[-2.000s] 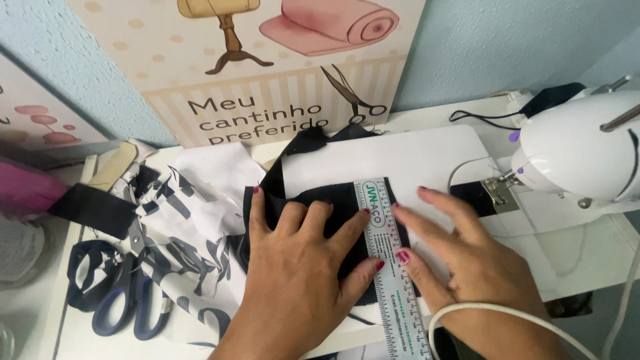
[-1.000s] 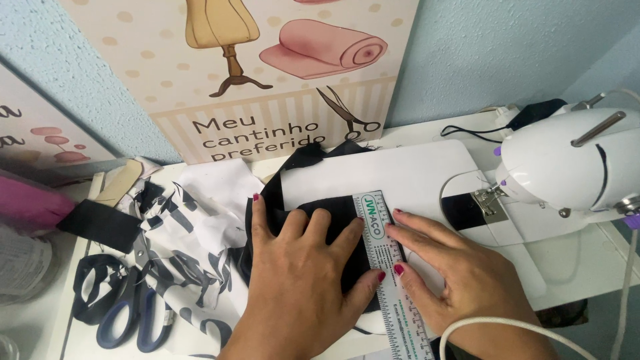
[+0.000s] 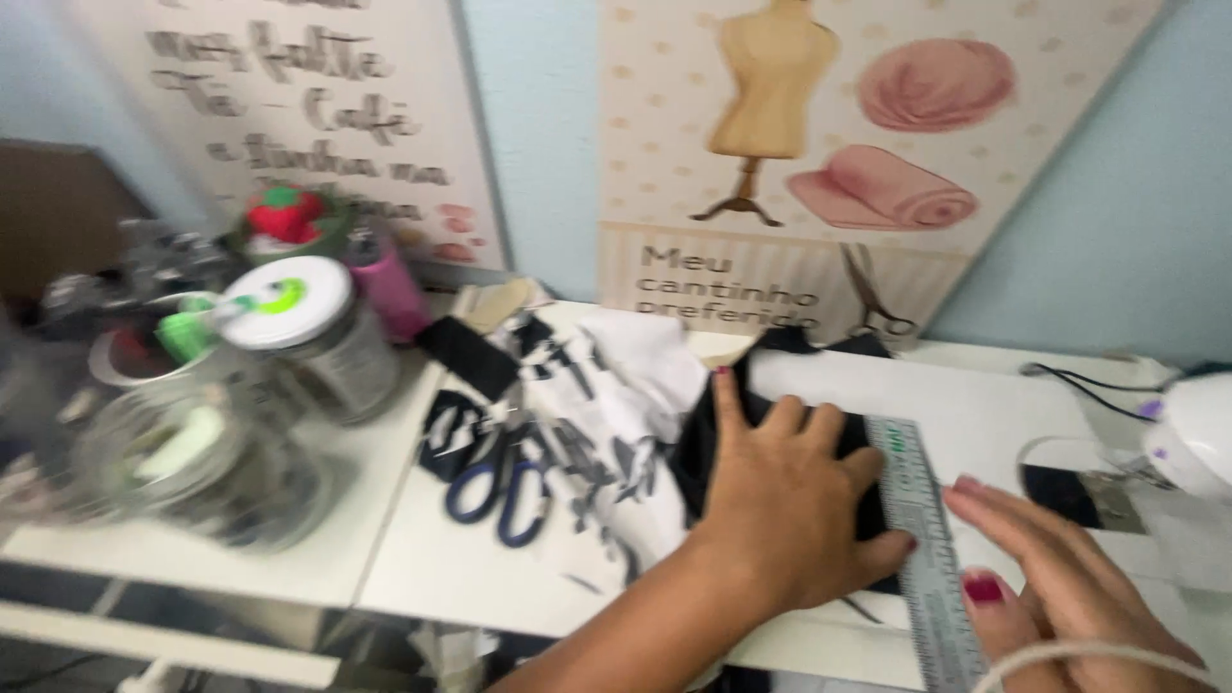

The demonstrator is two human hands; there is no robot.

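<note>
My left hand lies spread on a piece of black fabric, pressing it flat, its thumb by the left edge of a clear printed ruler. The ruler runs along the fabric's right side. At the ruler's right edge is my right hand, fingers apart; whether it touches the ruler is blurred. Left of the fabric, black-and-white patterned cloth lies crumpled. Scissors with dark blue handles rest on its left side, beside a black strip.
A white sewing machine stands at the right, a pale cord crossing near my right wrist. Several jars, among them a white-lidded jar and an open clear container, stand at the left. Illustrated signs lean at the wall.
The view has swung left, bringing the jars in. My right hand's fingers have come away from the ruler's upper part; my left hand stays on the black fabric.
</note>
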